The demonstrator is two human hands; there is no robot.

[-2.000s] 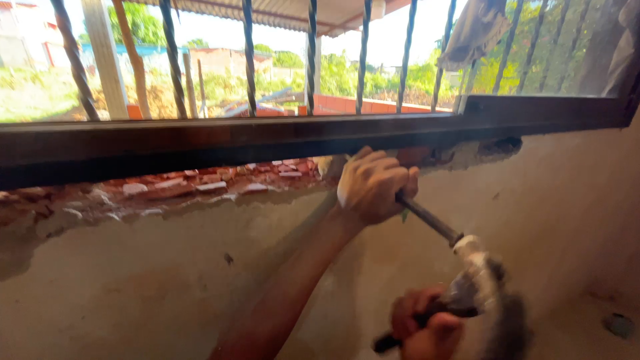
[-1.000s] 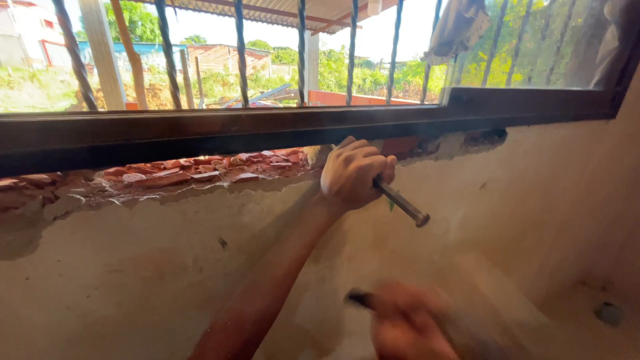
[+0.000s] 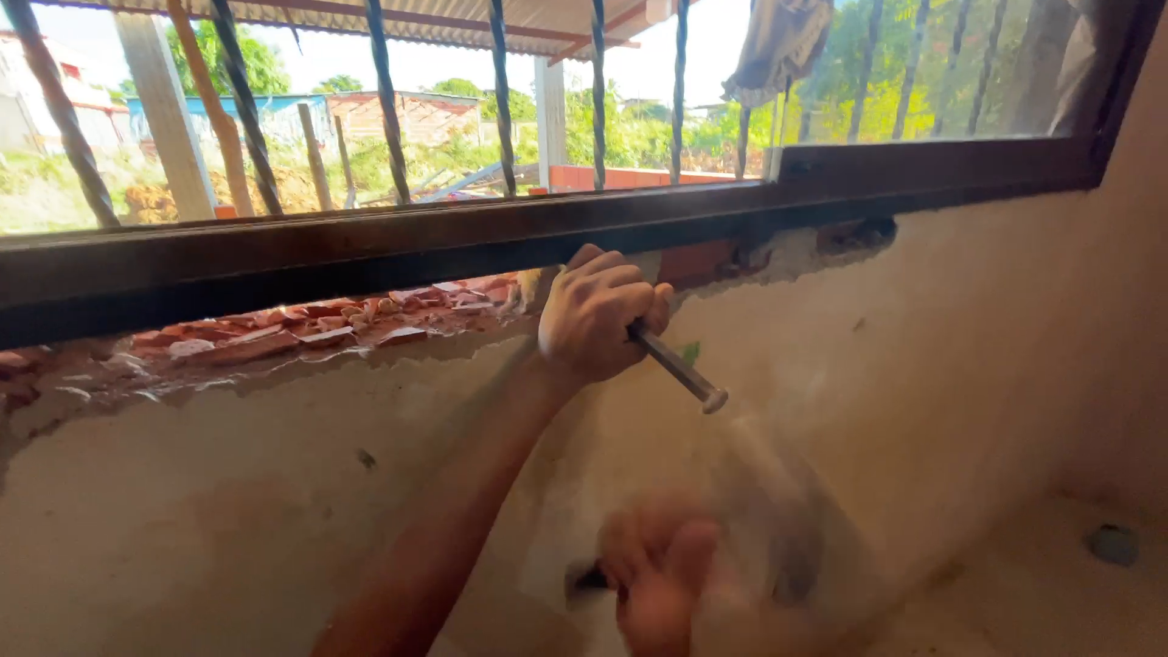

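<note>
My left hand (image 3: 598, 315) is closed around a metal chisel (image 3: 680, 367), just under the window frame (image 3: 438, 239). The chisel's struck end points down and right, toward me; its working tip is hidden behind the hand and the frame. Lower down, my right hand (image 3: 662, 561) grips a hammer by its dark handle (image 3: 589, 579); hand and hammer are blurred by motion, and the head is only a smear to the right. Broken red brick (image 3: 274, 336) lies exposed along the wall's top edge, left of my left hand.
Twisted metal bars (image 3: 388, 100) stand outside the window. The plastered wall (image 3: 274, 493) below has a ragged upper edge. A dark cavity (image 3: 858, 235) opens under the frame at right. Cloth (image 3: 780, 46) hangs at the upper right, and a round dark spot (image 3: 1111, 544) shows low at right.
The hammer, near the chisel's end two seconds ago, is now lower and away from it, blurred. My left hand keeps its hold on the chisel beneath the frame.
</note>
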